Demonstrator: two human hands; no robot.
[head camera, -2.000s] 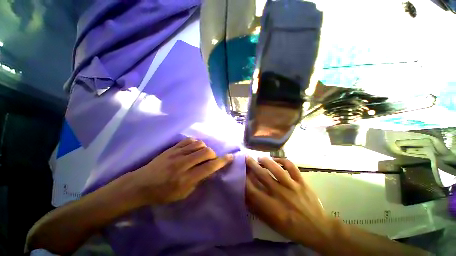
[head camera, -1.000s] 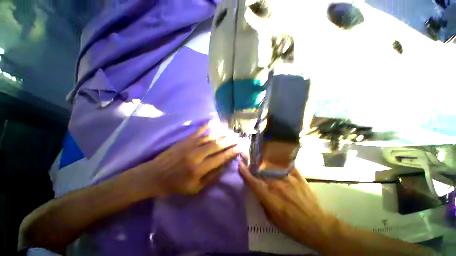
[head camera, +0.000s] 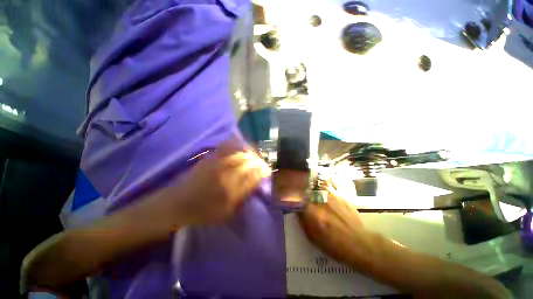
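Observation:
A purple garment piece (head camera: 234, 257) lies on the white machine table and hangs over its front edge. My left hand (head camera: 228, 181) is blurred and rests on the cloth left of the needle area, fingers bunched near the glare; whether it pinches the cloth I cannot tell. My right hand (head camera: 336, 225) is right of the cloth's edge, its fingertips partly hidden behind the grey-black glossy block (head camera: 293, 157). That block also hides the needle. The white sewing machine head (head camera: 374, 87) is overexposed.
Heaped purple cloth (head camera: 158, 64) lies left of the machine. A blue patch (head camera: 85, 191) shows at the table's left. The tension assembly (head camera: 369, 160) is on the head. A flat black rectangle (head camera: 480, 223) lies at the right. A printed scale (head camera: 321, 270) runs along the front edge.
The machine head and block appear further left and smaller in view. The cloth under my left hand is more bunched, covering the white gap seen before. My left hand has turned and is blurred.

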